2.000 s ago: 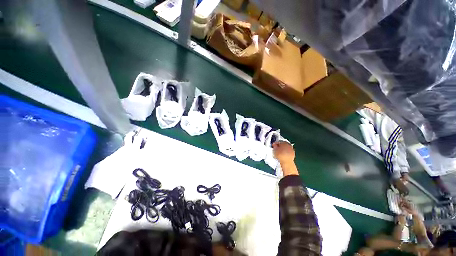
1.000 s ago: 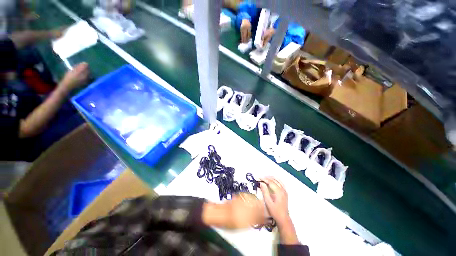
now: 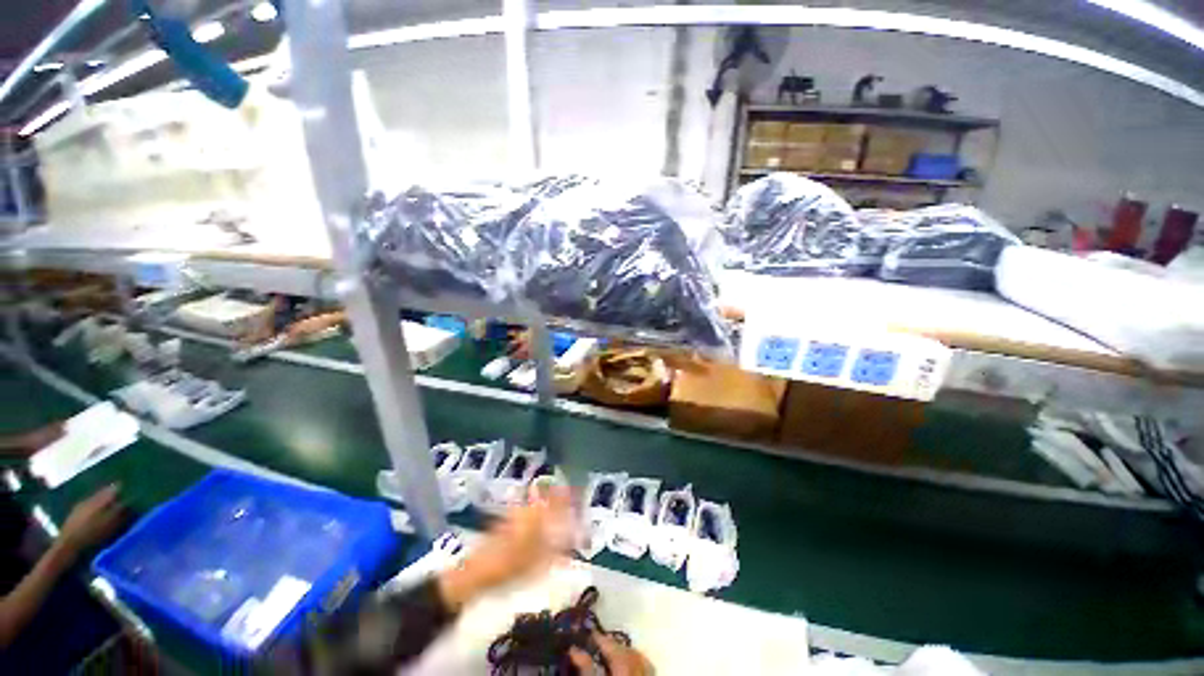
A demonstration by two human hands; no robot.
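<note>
White-wrapped units with dark items on top stand in a row on the green conveyor belt. My left hand is blurred and reaches over the row, covering part of a unit; whether it holds anything cannot be told. Black coiled cables lie in a pile on the white work sheet. My right hand is at the right side of the pile, cut off by the bottom edge; its grip is unclear.
A blue tote with clear plastic stands at left, beside another person's hands. A grey post rises close to my left arm. Cartons stand across the belt, below a shelf of plastic-wrapped goods.
The view has tilted up, showing the shelf and room. My left hand has moved from the cable pile to the row of units. My right hand is now lower, at the pile.
</note>
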